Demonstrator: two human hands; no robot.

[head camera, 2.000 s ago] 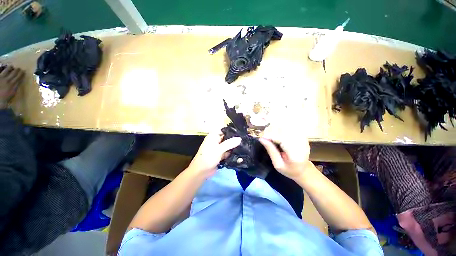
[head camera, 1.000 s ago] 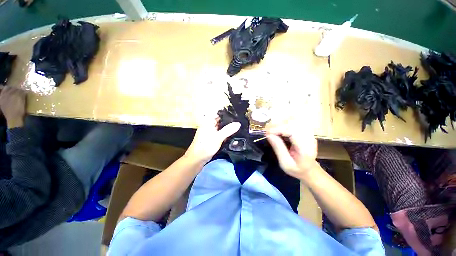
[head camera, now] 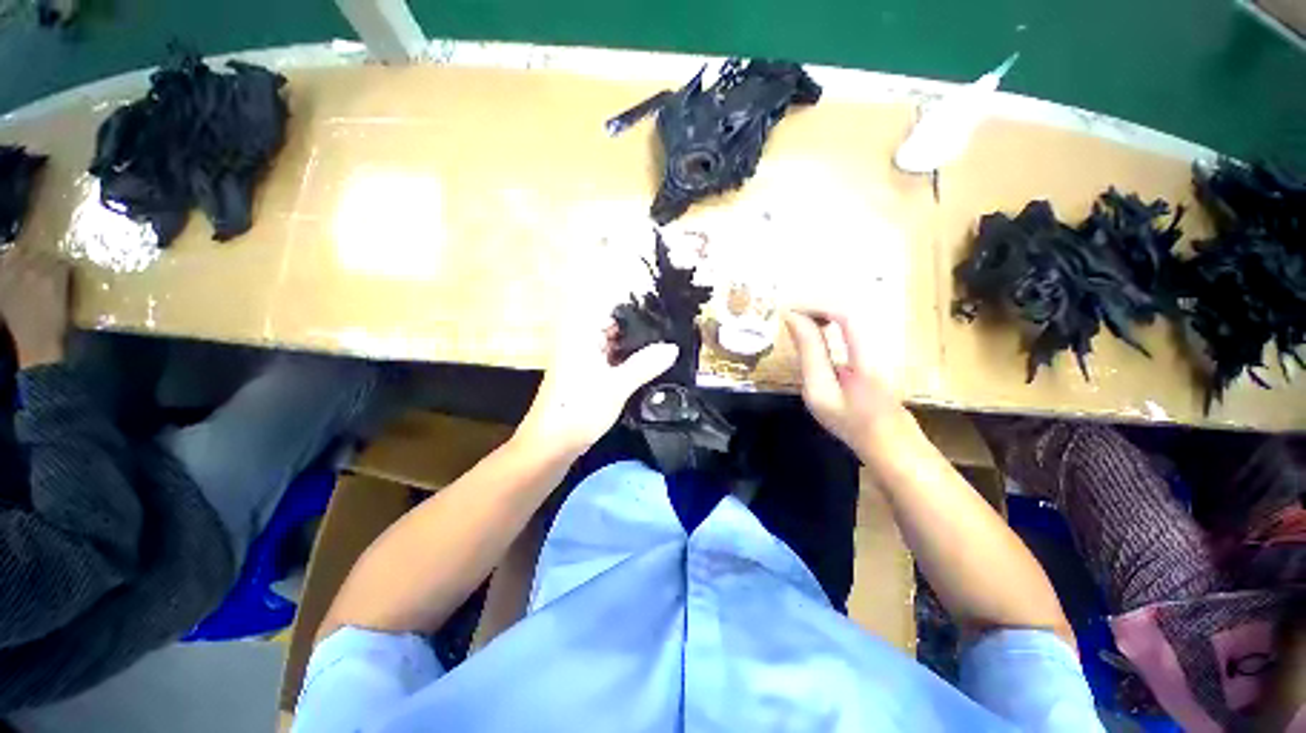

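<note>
My left hand (head camera: 595,390) holds a black spiky piece (head camera: 670,304) upright at the bench's front edge, thumb across it. A smooth, glossy black part (head camera: 679,418) with a round spot shows just below the thumb. My right hand (head camera: 842,375) is over the bench edge, right of a whitish round glue patch (head camera: 745,332), with its thumb and fingertips together. A pale thin stick seems to be at the fingertips, but it is blurred into the bright bench. The right hand does not touch the black piece.
A black jagged piece (head camera: 728,141) lies at mid-bench. A white glue bottle (head camera: 948,132) lies right of it. Black heaps lie left (head camera: 194,143) and right (head camera: 1060,272). Seated people are at both sides. Open cardboard boxes (head camera: 351,537) stand below the bench. A green surface (head camera: 688,26) runs beyond it.
My right hand has moved from beside the black piece up and right to the glue patch. My left hand has shifted slightly left, still holding the piece. A neighbour's hand at left has moved down.
</note>
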